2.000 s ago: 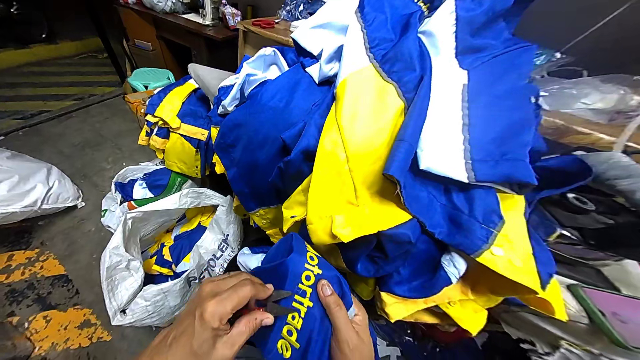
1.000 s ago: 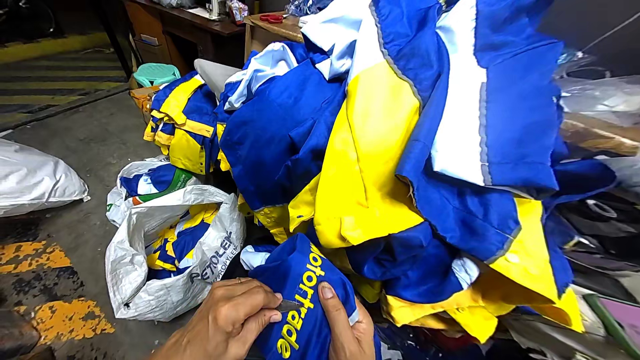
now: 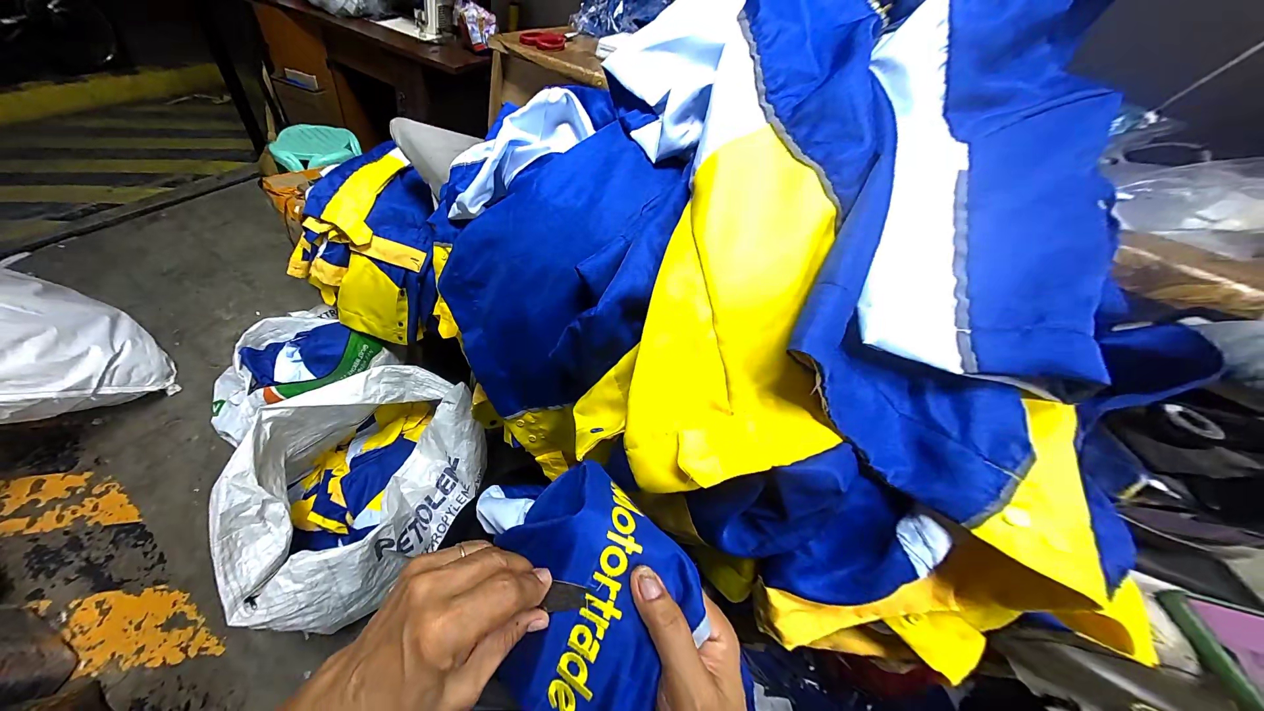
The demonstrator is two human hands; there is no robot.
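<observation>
A blue cloth garment piece (image 3: 553, 632) with yellow lettering is at the bottom centre, bunched and curved. My right hand (image 3: 691, 642) grips its right side, the thumb pressed on top beside the lettering and the fingers underneath. On the left, my left hand (image 3: 464, 612) pinches a small, thin dark metal blade (image 3: 568, 596) between thumb and fingertips, its far end lying at the lettering. A ring is on one finger of that hand. Just beyond both hands, blue, yellow and white garments (image 3: 750, 296) lie in a large heap.
Two white woven sacks, the nearer (image 3: 247, 553) and the farther (image 3: 232, 395), hold cloth at the left. A full white sack (image 3: 79, 346) lies on the floor farther left. Behind are a teal plastic stool (image 3: 314, 146), a wooden desk (image 3: 346, 39) and red-handled scissors (image 3: 543, 40).
My left hand has shifted slightly over the lettering, with the thin blade now showing at its fingertips. My right hand keeps its hold on the blue cloth.
</observation>
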